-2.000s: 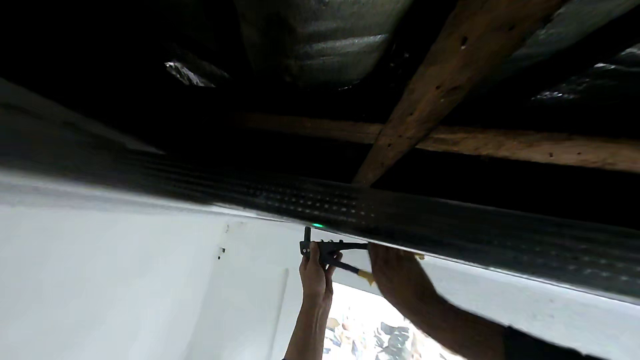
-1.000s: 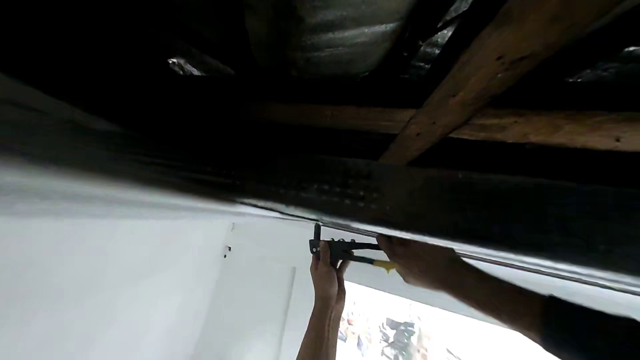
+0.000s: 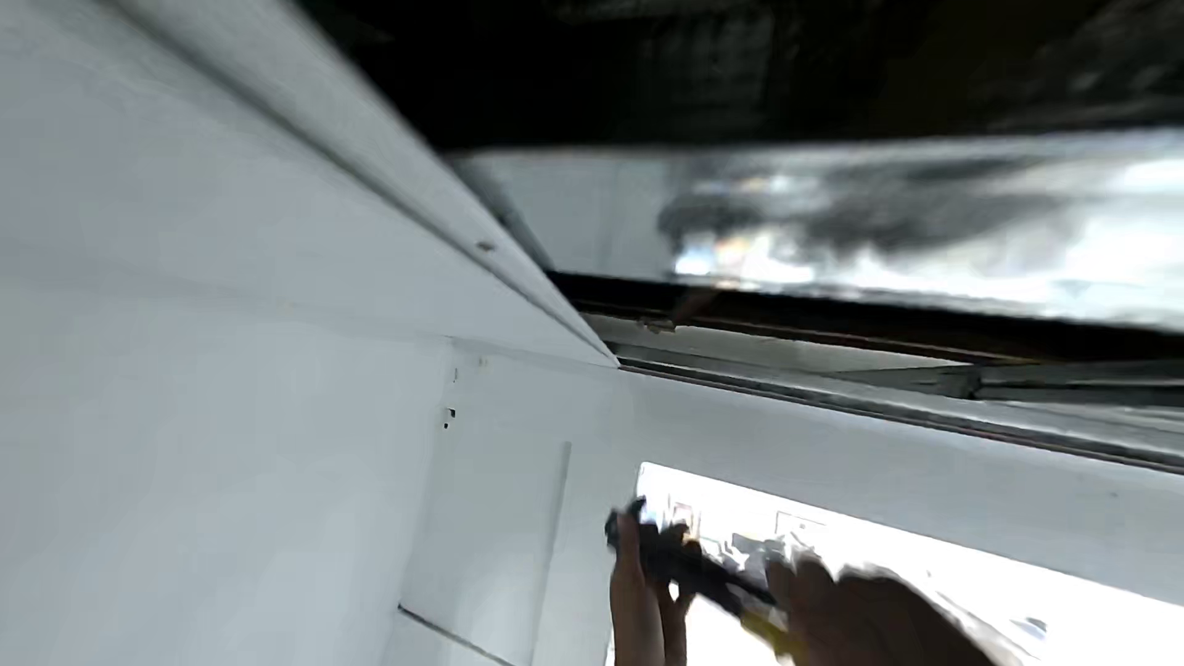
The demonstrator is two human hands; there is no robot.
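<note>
A black hand riveter [image 3: 680,564] with yellow on its handle end is held low in front of the bright opening, apart from the metal ceiling channel above. My left hand [image 3: 638,597] is closed around its head end, fingers pointing up. My right hand [image 3: 842,610], blurred by motion, is closed on the handle end near the yellow part. The riveter's nose points up and to the left; whether a rivet sits in it cannot be told.
A white ceiling panel edge [image 3: 481,245] runs diagonally from upper left. A metal channel [image 3: 832,398] crosses above the bright opening [image 3: 925,555]. A blurred shiny metal surface [image 3: 925,222] spans the upper right, below the dark roof space. White walls [image 3: 231,462] stand left and behind.
The riveter was up against the dark perforated metal channel; now both hands hold it lower, away from the ceiling. The view has shifted strongly.
</note>
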